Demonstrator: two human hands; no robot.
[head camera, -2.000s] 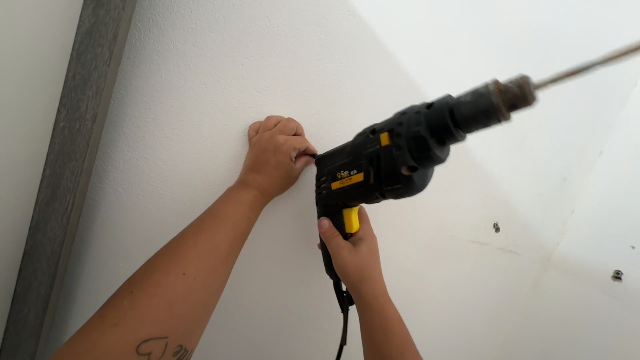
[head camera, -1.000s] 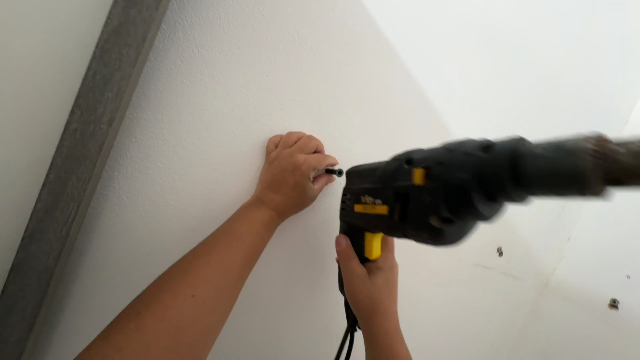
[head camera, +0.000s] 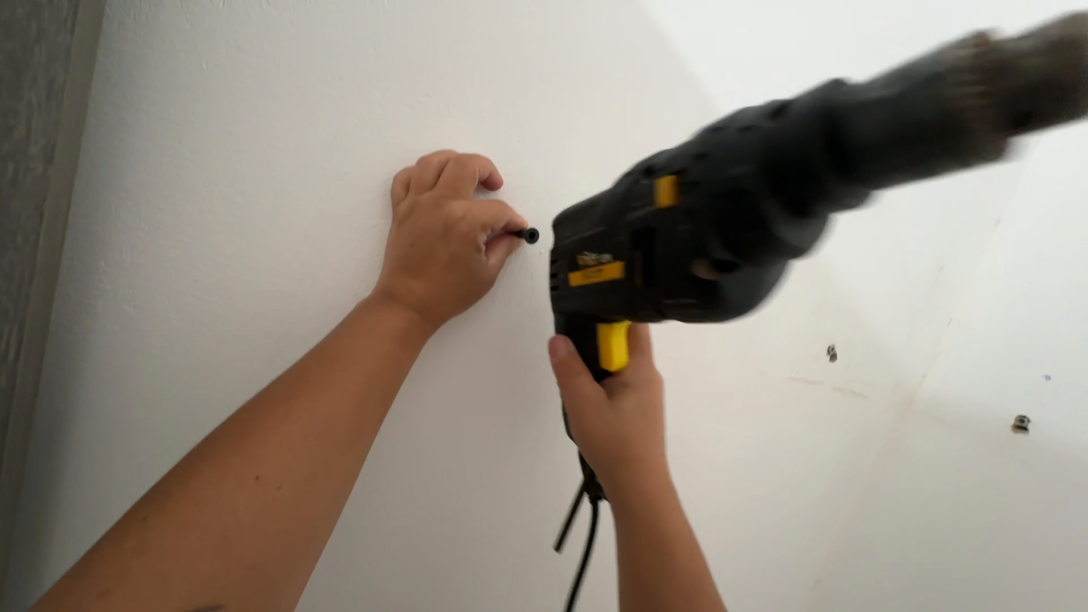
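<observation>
My left hand (head camera: 446, 234) rests against the white wall (head camera: 255, 153), thumb and index finger pinching a small black plug-like piece (head camera: 530, 235) with a round end. Just right of it is the rear of a black corded power drill (head camera: 680, 221) with yellow accents. My right hand (head camera: 616, 399) grips the drill's handle from below, beside the yellow trigger (head camera: 614, 345). The drill's chuck (head camera: 1020, 81) points to the upper right, away from the left hand, and looks blurred. Whether a bit sits in it is out of frame.
Two small metal fittings, one (head camera: 832, 353) and another (head camera: 1021, 423), sit in the wall at the right. A grey frame edge (head camera: 42, 212) runs down the left side. The drill's black cord (head camera: 582, 557) hangs below my right hand.
The drill has swung, its chuck now nearer the camera than two seconds ago. The black piece in my left fingers, barely visible at first, now shows plainly.
</observation>
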